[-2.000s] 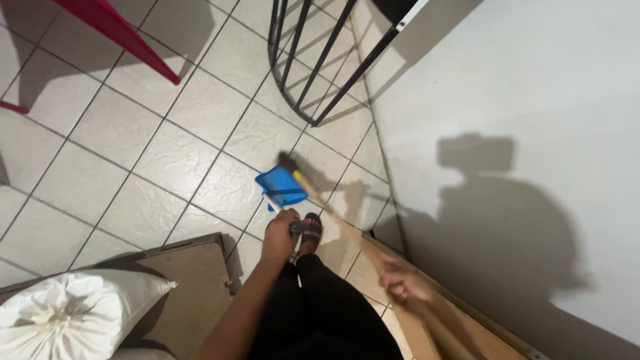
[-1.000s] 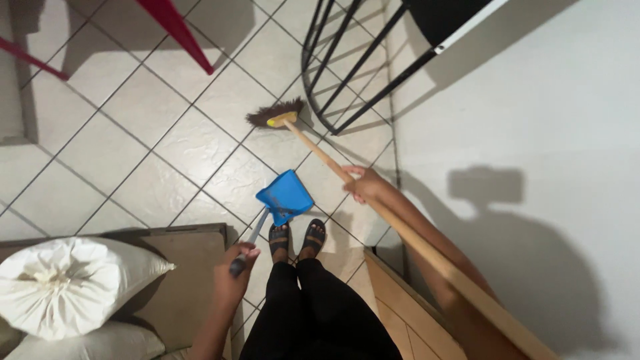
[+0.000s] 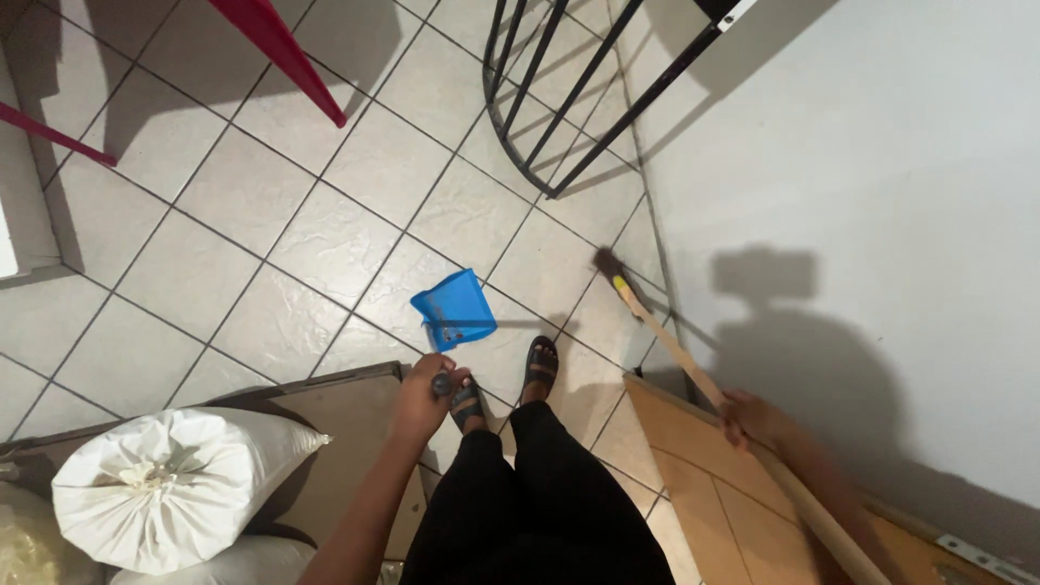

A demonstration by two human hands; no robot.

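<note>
My left hand [image 3: 426,394] is closed around the dark-tipped handle of a blue dustpan [image 3: 463,305], whose pan lies at the tiled floor just ahead of my feet, with some debris inside. On the right, my right hand [image 3: 751,418] grips the wooden handle of a broom [image 3: 678,353]. The broom's dark bristles, slightly blurred, are near the foot of the wall, to the right of the dustpan and apart from it.
A black metal rack or stand [image 3: 552,191] stands by the white wall [image 3: 894,162]. Red furniture legs [image 3: 309,81] are at upper left. White sacks [image 3: 154,487] rest on a brown board [image 3: 357,406] at lower left. A wooden panel [image 3: 699,471] lies along the right.
The broom head has moved right, from beyond the dustpan to near the wall. My right hand has moved right and back toward me, still on the handle. My left hand keeps hold of the dustpan.
</note>
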